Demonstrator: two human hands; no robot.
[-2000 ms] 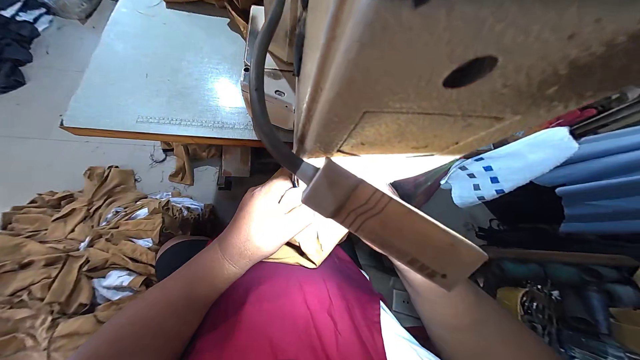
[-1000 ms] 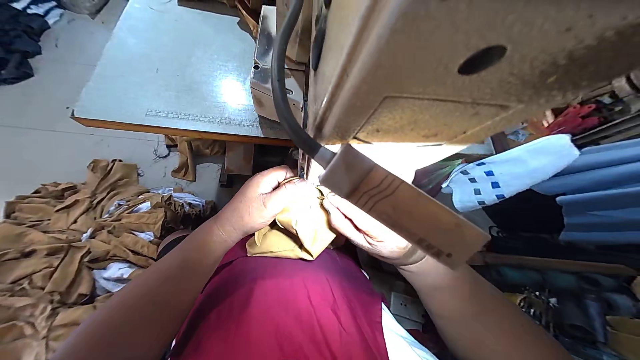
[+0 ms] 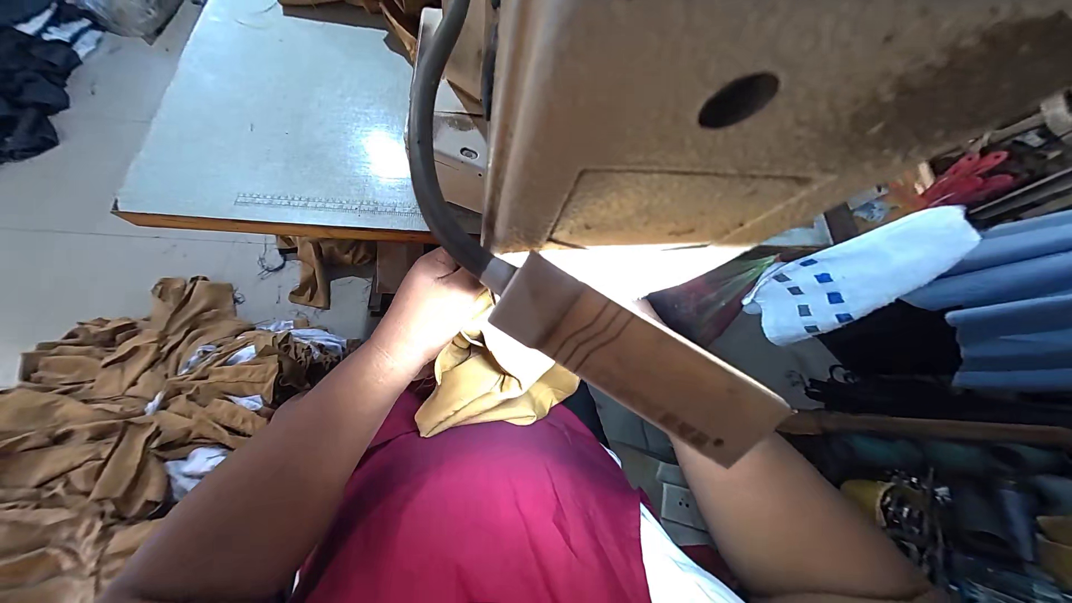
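Observation:
A beige sewing machine head (image 3: 636, 126) fills the upper right, with a lamp (image 3: 636, 360) on a dark flexible neck in front of it. Below the machine's left end, my left hand (image 3: 435, 301) holds a piece of tan fabric (image 3: 494, 377), its fingertips partly hidden by the lamp's neck. The fabric hangs in folds over the front of my magenta top. Behind the lamp my right hand is almost wholly hidden; only a sliver of it and the forearm show, so its hold cannot be made out. The needle area is out of sight.
The pale worktable (image 3: 285, 126) with a printed ruler scale lies at upper left. Tan garments (image 3: 126, 410) are heaped on the floor at left. To the right are a white towel with blue squares (image 3: 863, 272), blue cloth (image 3: 1005, 310) and a crowded shelf (image 3: 921, 423).
My right hand, plainly seen beside the fabric one second ago, has gone behind the lamp. My left hand stays at the fabric, which showed less two seconds ago.

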